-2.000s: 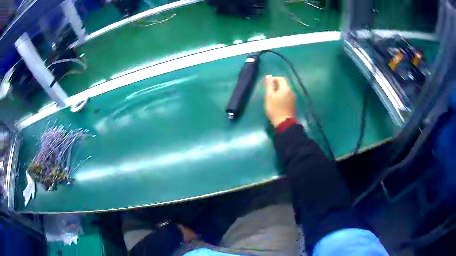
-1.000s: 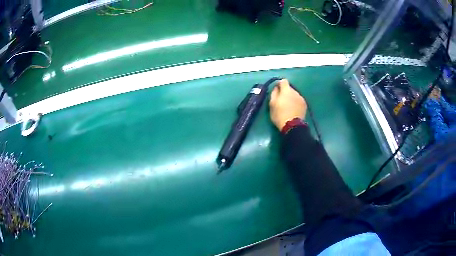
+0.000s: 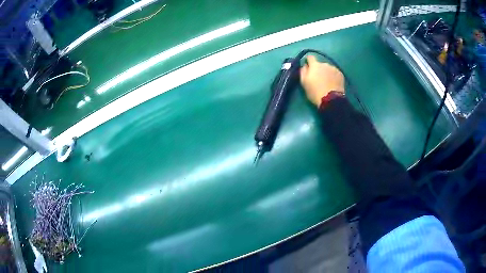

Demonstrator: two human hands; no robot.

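The black electric screwdriver (image 3: 276, 104) lies tilted on the green mat, its thin bit pointing toward me and its pale label at the far end. My right hand (image 3: 322, 80), in a dark sleeve with a red cuff, is beside the screwdriver's rear end, close to where the black cord comes out. Its fingers are curled. I cannot tell if they grip the cord or anything else. My left hand is not in view.
A tangled pile of purple-white sensor leads (image 3: 53, 221) lies at the left, with a white scrap (image 3: 39, 260) beside it. A white ring (image 3: 65, 150) sits by the white rail (image 3: 208, 63). Metal-framed bins with dark parts stand at the right. Thin wires lie beyond the rail.
The view has shifted and tilted. The screwdriver stays on the mat, and my right hand is now nearer its rear end than two seconds ago. My left hand, low in the oldest frame, is gone.
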